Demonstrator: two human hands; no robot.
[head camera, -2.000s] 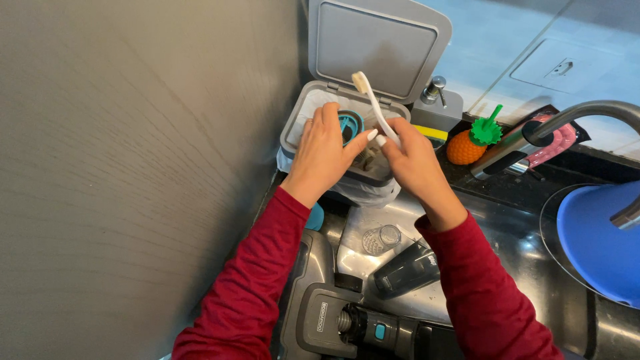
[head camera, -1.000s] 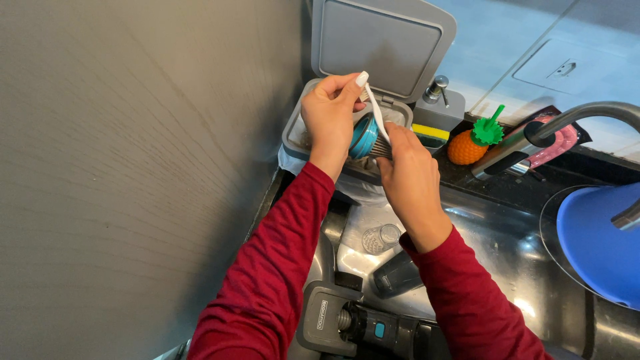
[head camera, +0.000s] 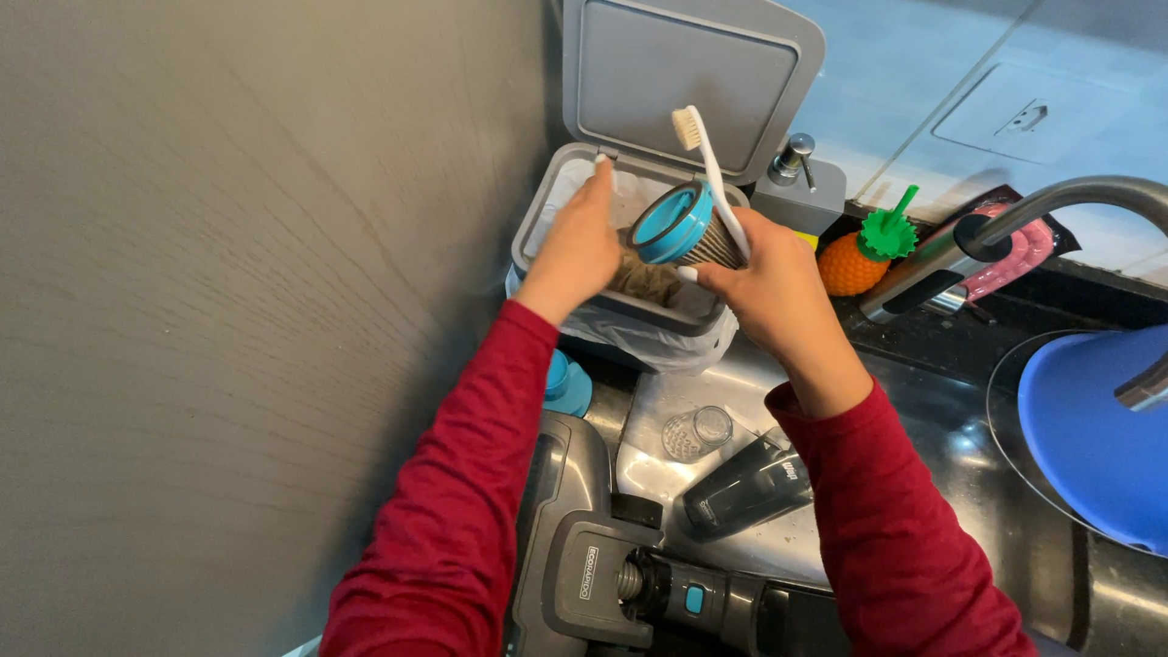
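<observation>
In my right hand (head camera: 776, 283) are a pleated vacuum filter with a blue rim (head camera: 675, 224) and a white toothbrush (head camera: 715, 178), its bristles pointing up and left. The filter is tilted over a lined waste bin (head camera: 534, 224) whose grey lid (head camera: 684, 78) stands raised. Grey-brown dust (head camera: 646, 278) lies inside the bin. My left hand (head camera: 575, 246) is above the bin's left side, apart from the filter, one finger extended; no object shows in it, and its other fingers are partly hidden.
Below lie a vacuum cleaner (head camera: 584, 584), a blue plastic part (head camera: 568, 388), a clear glass (head camera: 698, 433) and a dark transparent container (head camera: 744, 488) by the steel sink. To the right are a soap dispenser (head camera: 803, 187), an orange pineapple-shaped container (head camera: 855, 265), a faucet (head camera: 931, 265) and a blue basin (head camera: 1095, 429).
My left hand has come away from the toothbrush and filter and moved down-left. The filter and toothbrush are now both in my right hand, the bristles free.
</observation>
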